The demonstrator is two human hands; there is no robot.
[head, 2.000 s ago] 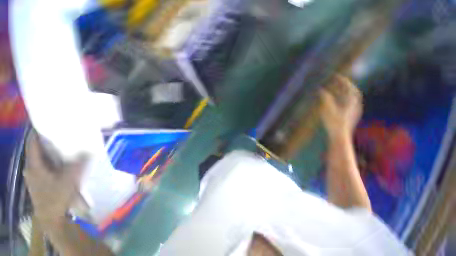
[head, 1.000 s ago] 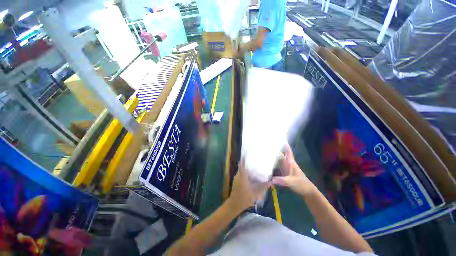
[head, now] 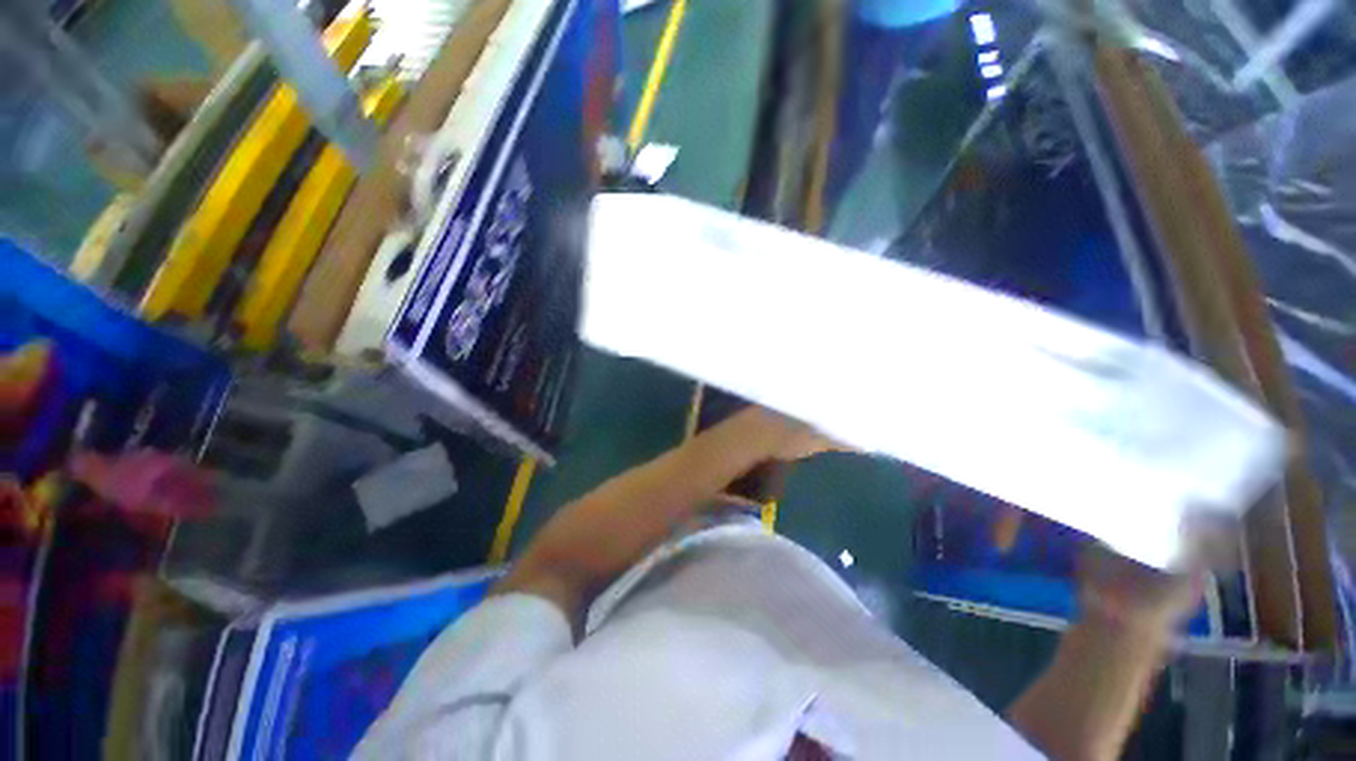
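A long white foam packing piece (head: 907, 372) lies across the middle of the view, sloping down to the right. My left hand (head: 773, 434) is under its lower edge left of the middle, with the fingers mostly hidden behind the foam. My right hand (head: 1153, 587) grips its right end and is blurred. A dark TV carton (head: 1026, 193) stands upright behind and beyond the foam at the right, with brown cardboard edges. The foam covers much of that carton's printed face.
A BESTA carton (head: 513, 253) with white foam along its top stands left of centre. Yellow guide bars (head: 238, 193) are at the upper left. Another printed carton (head: 89, 342) is at the left edge, and a blue one (head: 342, 654) at the lower left. Clear plastic (head: 1294, 223) hangs at the right.
The foam has turned from upright to lying across the view. My right hand has moved right to its far end. The view has tipped down, and the person in blue is almost out of sight.
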